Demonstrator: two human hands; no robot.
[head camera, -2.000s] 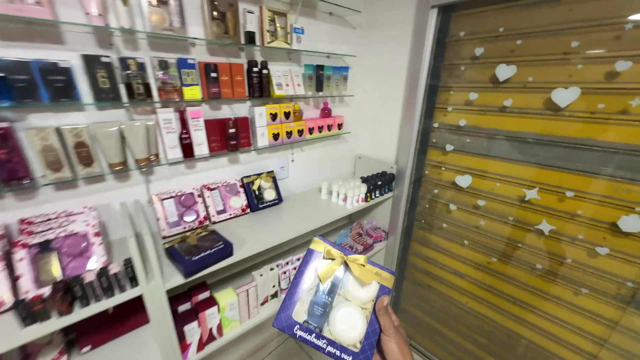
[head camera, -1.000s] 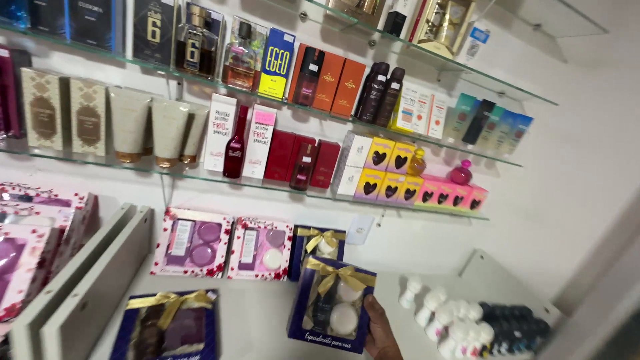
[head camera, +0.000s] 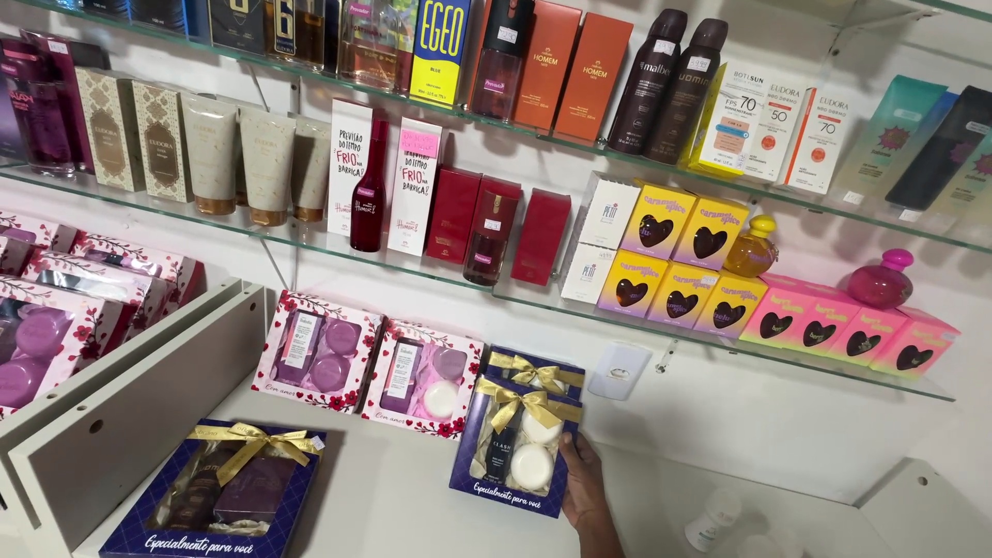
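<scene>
My right hand (head camera: 585, 484) grips the right edge of a dark blue gift box (head camera: 465, 473) with a window and a gold ribbon bow. A dark tube and two round white items show inside it. The box is upright over the white counter, in front of a similar blue box (head camera: 575, 372) that it partly hides. To its left, two pink floral gift boxes (head camera: 263, 372) (head camera: 376, 403) lean against the wall. Another blue gift box (head camera: 298, 496) with a gold bow lies at the lower left. My left hand is out of view.
Two glass shelves (head camera: 434, 271) above hold perfume boxes, bottles and tubes. Grey panels (head camera: 147, 411) divide the counter at left, with more floral boxes (head camera: 93, 310) beyond. White roll-on bottles (head camera: 713, 521) stand at lower right, blurred. A white wall outlet plate (head camera: 620, 372) is behind.
The view has moved closer to the shelves. My right hand has brought the blue gift box from near the door side to the counter, in front of the similar box by the wall.
</scene>
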